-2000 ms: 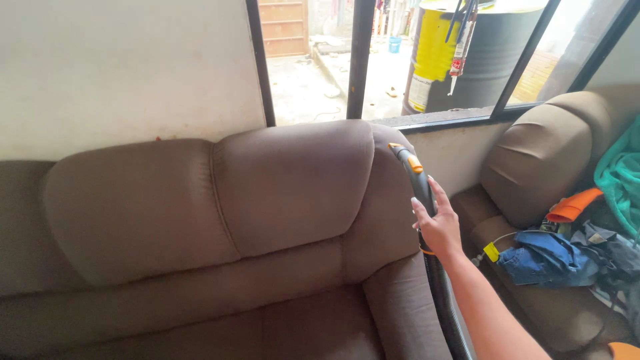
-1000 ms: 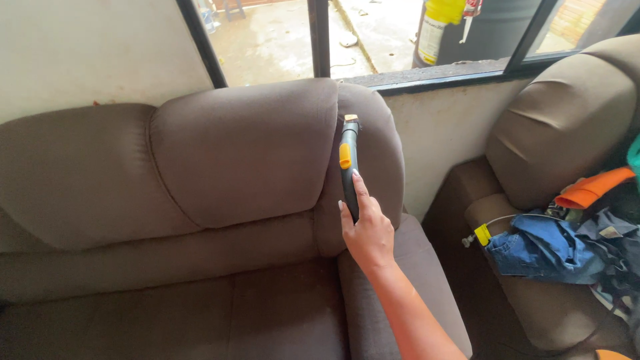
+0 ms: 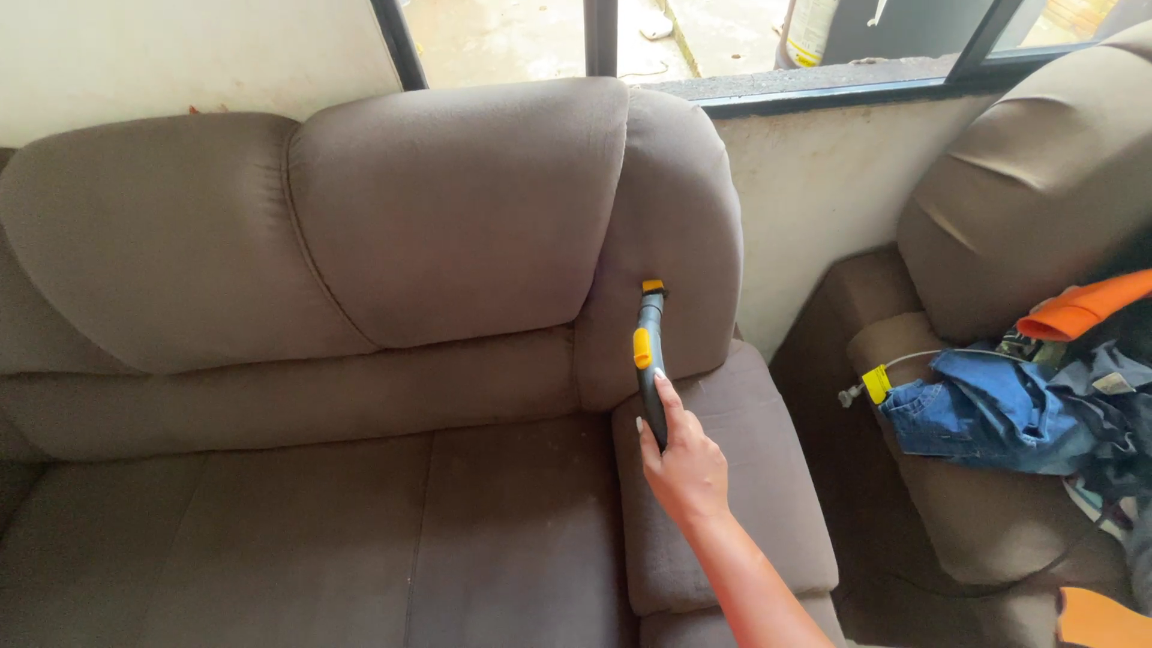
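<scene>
My right hand [image 3: 686,459] is wrapped around the dark grey handle of a vacuum cleaner wand [image 3: 650,360], which has a yellow slider on it. The small yellow-tipped end of the wand touches the right side section of the backrest of a brown fabric sofa [image 3: 468,216], above the armrest [image 3: 724,468]. The hand itself is over the inner edge of that armrest. My left hand is out of view.
A second brown sofa [image 3: 1035,171] stands at the right, bearing blue denim clothing [image 3: 981,409], an orange item [image 3: 1084,306] and a cable with a yellow tag [image 3: 876,384]. Behind the first sofa are a pale wall [image 3: 189,54] and a dark window frame [image 3: 828,101].
My right hand has brought the wand from the top of the backrest's right end down to its lower part, near the armrest. The hose seen at first no longer shows.
</scene>
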